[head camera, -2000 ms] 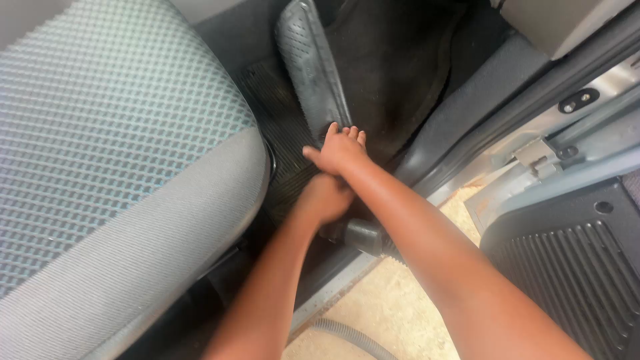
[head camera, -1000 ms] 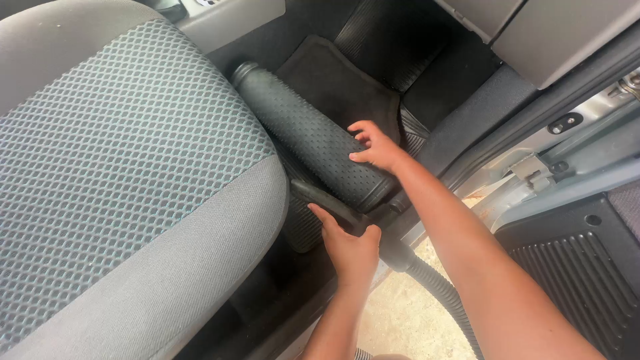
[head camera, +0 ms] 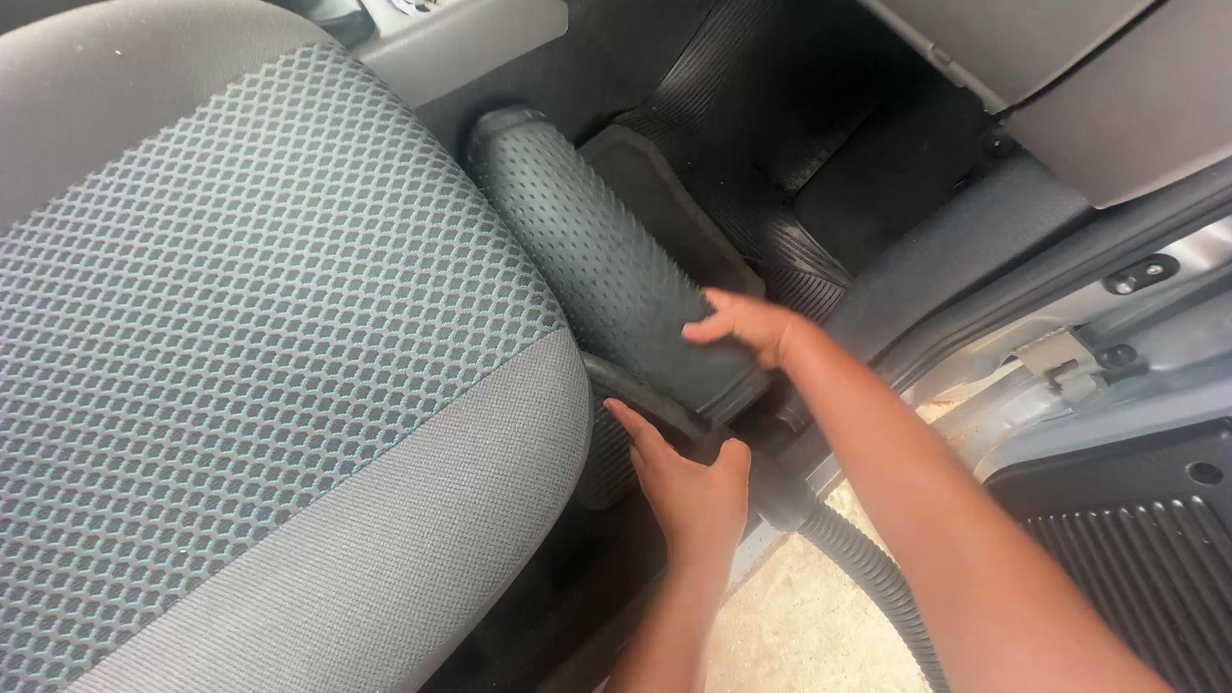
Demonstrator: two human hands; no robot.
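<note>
A dark rubber floor mat (head camera: pixel 597 250), curled over with its studded underside showing, lies in a car footwell beside the seat. My right hand (head camera: pixel 746 327) is at the near right end of the mat, thumb and finger spread against or just above its surface. Below it, my left hand (head camera: pixel 693 491) has its finger and thumb apart, beside a dark vacuum nozzle (head camera: pixel 645 390) that lies between seat and mat. The nozzle joins a grey ribbed vacuum hose (head camera: pixel 876 568) between my forearms. Whether my left palm touches the nozzle is hidden.
The patterned fabric car seat (head camera: pixel 289 337) fills the left. A door sill (head camera: pixel 972 250) runs along the right of the footwell, with the open door's ribbed lower panel (head camera: pixel 1126 539) beyond. A grey dashboard panel (head camera: pixel 1049 77) overhangs at upper right.
Two seconds ago my hands were close together at the mat's lower end, and the mat stood narrow; now they are apart and its studded underside shows broadly. Since one second ago little has changed.
</note>
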